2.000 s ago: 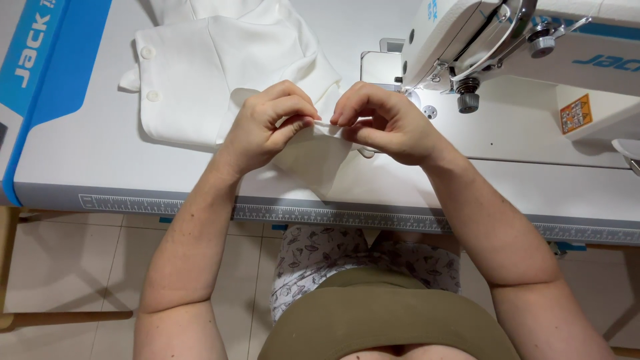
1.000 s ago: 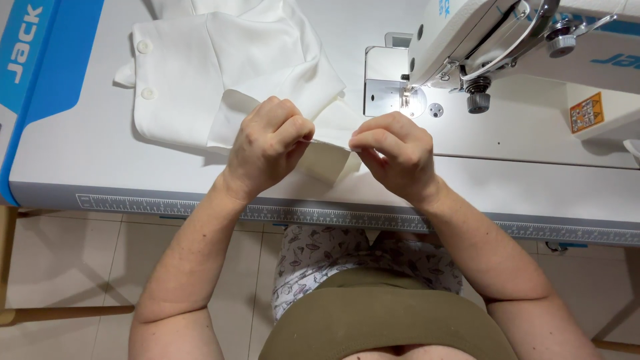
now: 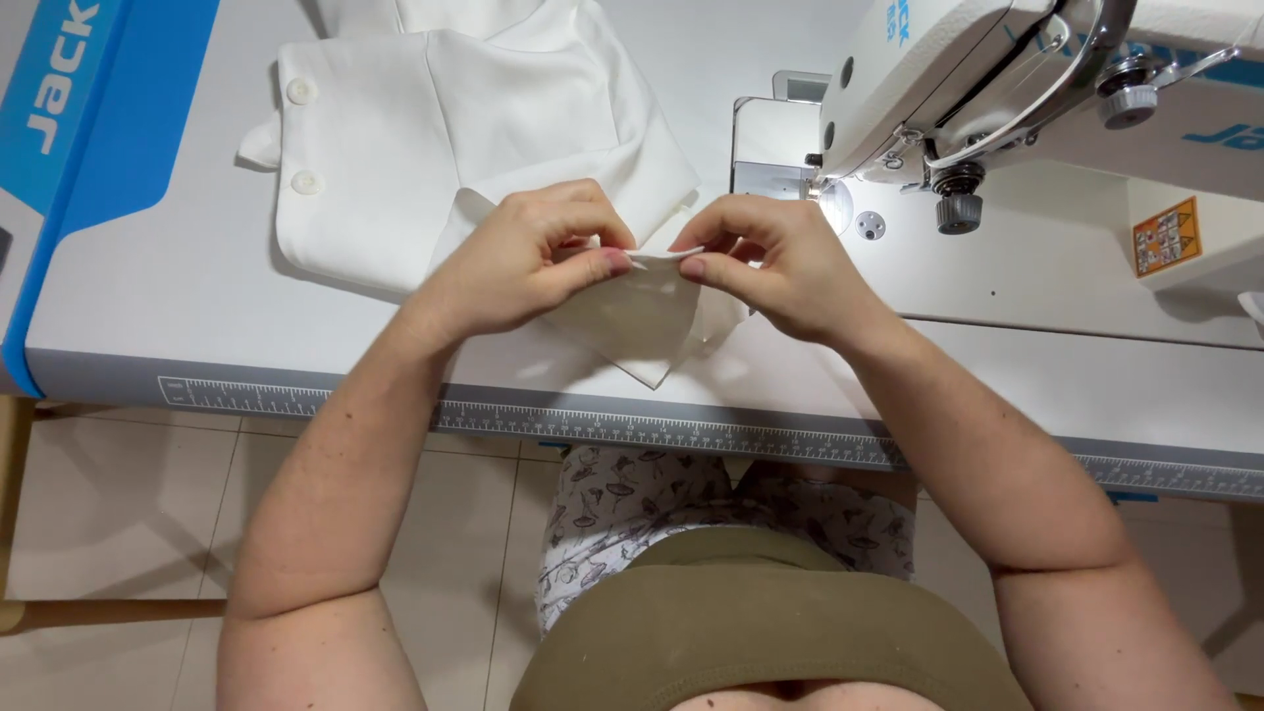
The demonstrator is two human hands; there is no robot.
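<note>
A white fabric garment [image 3: 375, 128] with two white buttons [image 3: 307, 184] at its left edge lies on the sewing table, reaching to both hands. My left hand [image 3: 528, 255] pinches the folded edge of a white fabric piece [image 3: 647, 321] between thumb and fingers. A short way to the right, my right hand [image 3: 765, 257] pinches the same edge. Between the fingertips the fold is narrow, and the piece hangs below it, its pointed corner near the table's front edge. How this piece joins the garment is hidden behind the hands.
Just beyond my right hand stands a Jack industrial sewing machine [image 3: 948, 109], its needle area lit above the metal needle plate [image 3: 837, 204]. A printed ruler [image 3: 642, 429] runs along the table's front edge. An orange warning label [image 3: 1166, 237] is on the machine at right.
Both hands keep hold of the fabric edge. Since one second ago, the fingertips have turned so the thumbs show, and the fabric's pointed corner now hangs toward the table's front edge.
</note>
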